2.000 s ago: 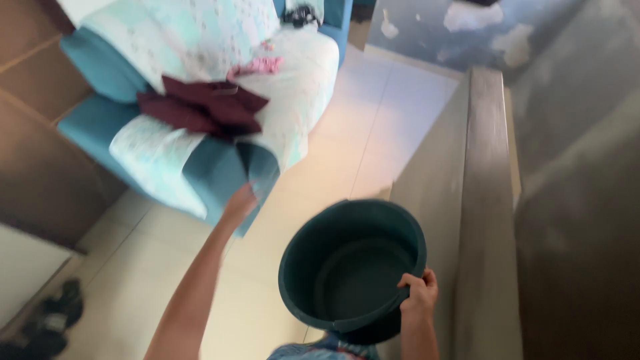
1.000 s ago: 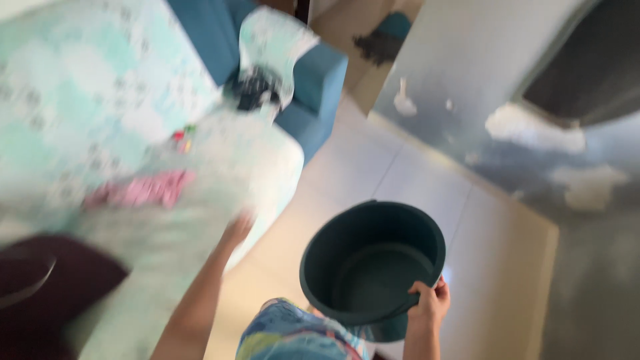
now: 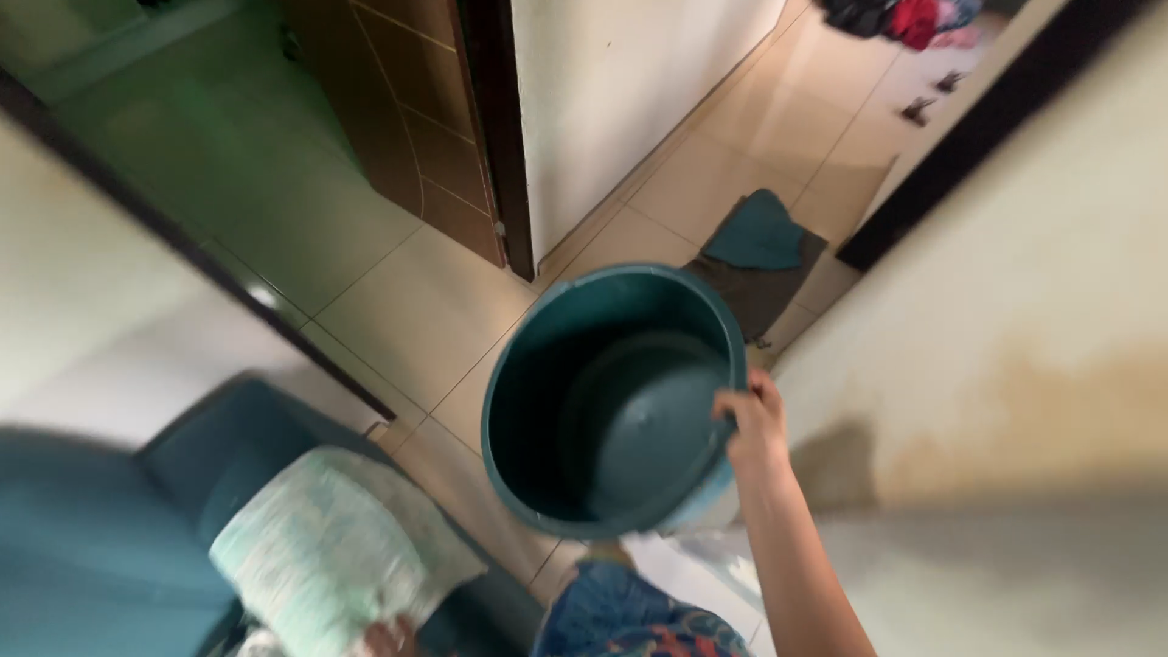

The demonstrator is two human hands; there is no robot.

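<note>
My right hand (image 3: 754,415) grips the rim of a large dark green plastic tub (image 3: 639,429) on its right side. The tub tilts toward me, and nothing shows inside it. At the bottom edge of the view, partly cut off, my left hand (image 3: 391,639) is blurred beside a pale green patterned cloth (image 3: 319,547). That cloth lies over the arm of a blue sofa (image 3: 265,429). Whether the left hand touches the cloth is not clear.
A brown door (image 3: 411,119) stands open at a doorway on the left. Beyond the tub, a dark mat with a teal cloth (image 3: 757,233) lies on the tiled floor. Clothes (image 3: 912,18) are heaped farther off. A stained wall (image 3: 1031,365) rises on the right.
The view has swung from the sofa seat to the doorways. The tub remains in my right hand. My left hand has dropped to the bottom edge of the view.
</note>
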